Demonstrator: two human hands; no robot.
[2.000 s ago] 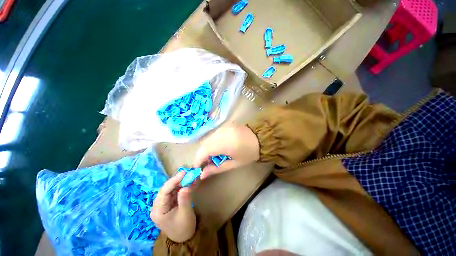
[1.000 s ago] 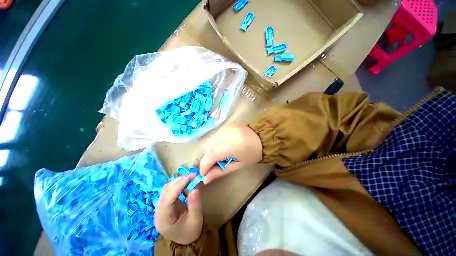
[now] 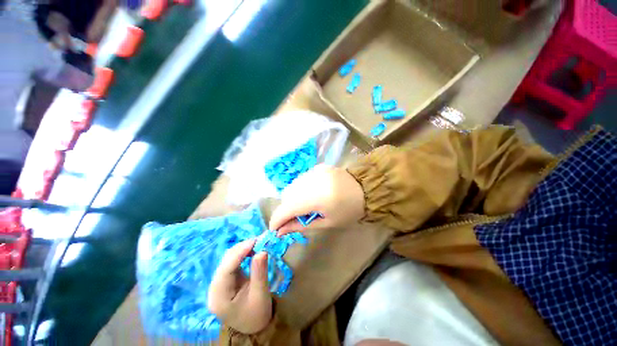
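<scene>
My left hand (image 3: 242, 290) is at lower centre and holds several blue plastic pieces (image 3: 272, 246) between thumb and fingers. My right hand (image 3: 321, 199) meets it from above right, fingertips at the same pieces, with another blue piece (image 3: 310, 218) tucked in its curled fingers. The blue-filled poly bag (image 3: 186, 270) lies left of my left hand. The clear poly bag (image 3: 249, 157) lies open above my right hand with a heap of blue pieces inside. The image is slightly blurred, so how the held pieces fit together cannot be told.
An open carton (image 3: 433, 101) with several blue parts stands on the cardboard sheet (image 3: 338, 263). A green conveyor belt (image 3: 196, 101) runs along the left, with orange-red housings (image 3: 130, 42) beyond it. A person (image 3: 64, 23) is at the upper left. A pink stool (image 3: 575, 61) stands upper right.
The view has swung, so the bags and carton sit further right and lower, and the line's far side shows. More blue pieces show at my left fingertips. Both hands remain together.
</scene>
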